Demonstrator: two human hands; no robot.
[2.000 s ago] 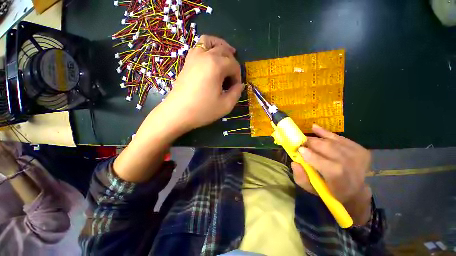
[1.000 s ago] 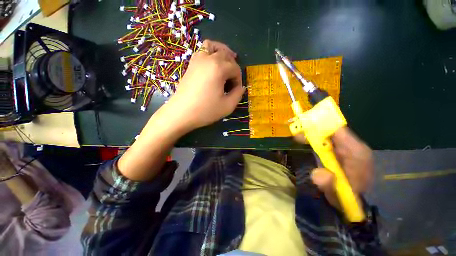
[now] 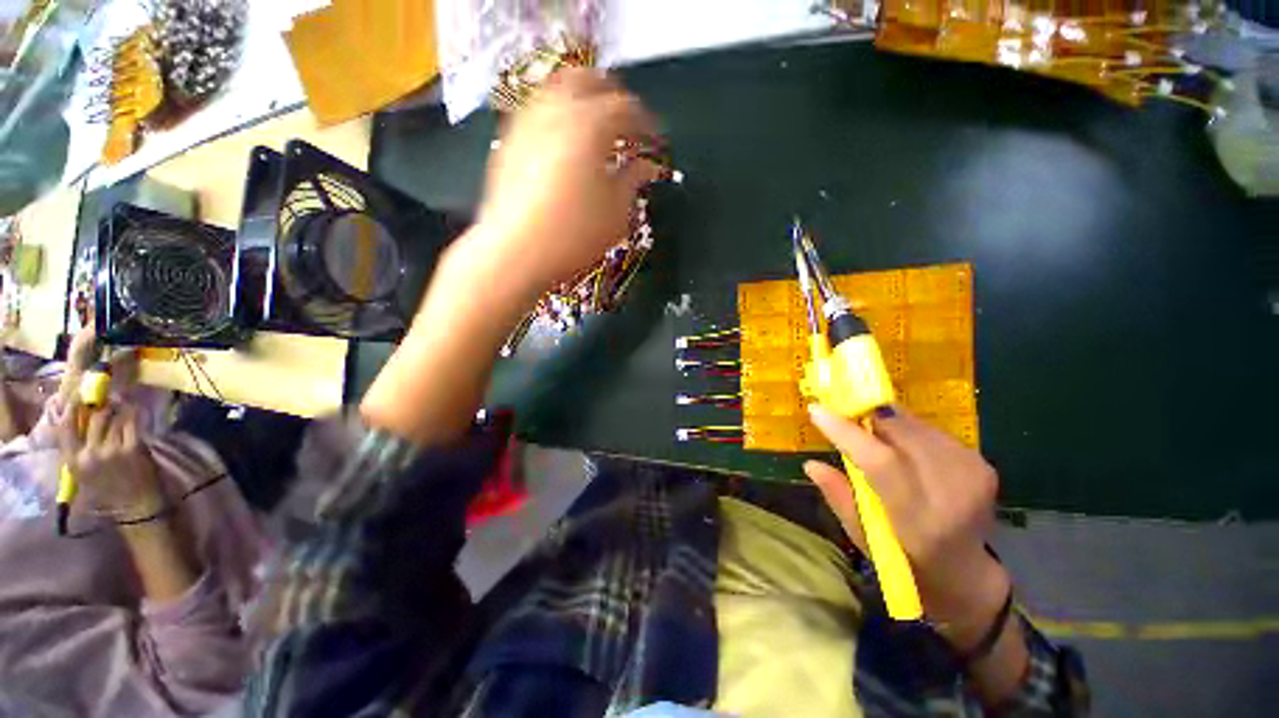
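Observation:
The amber circuit board panel (image 3: 919, 351) lies on the dark green bench, with several short connector leads (image 3: 713, 366) sticking out from its left edge, white plugs outward. My right hand (image 3: 919, 484) holds the yellow soldering iron (image 3: 858, 379); its silver tip points away from me over the panel's far edge. My left hand (image 3: 568, 168) is blurred over the pile of loose leads (image 3: 589, 292) and covers part of it. A lead with a white plug shows at its fingers; whether they grip it is unclear.
Two black fume fans (image 3: 337, 246) stand at the left. A clear plastic bag (image 3: 484, 42) and a plain amber sheet (image 3: 362, 56) lie at the far left. Panels with leads (image 3: 1024, 35) lie at the far right. Another person's hand (image 3: 112, 456) holds a yellow tool at left.
My left hand has left the panel's edge and moved over the lead pile. The iron tip has lifted off the panel's left edge and turned away from me. The camera view has shifted.

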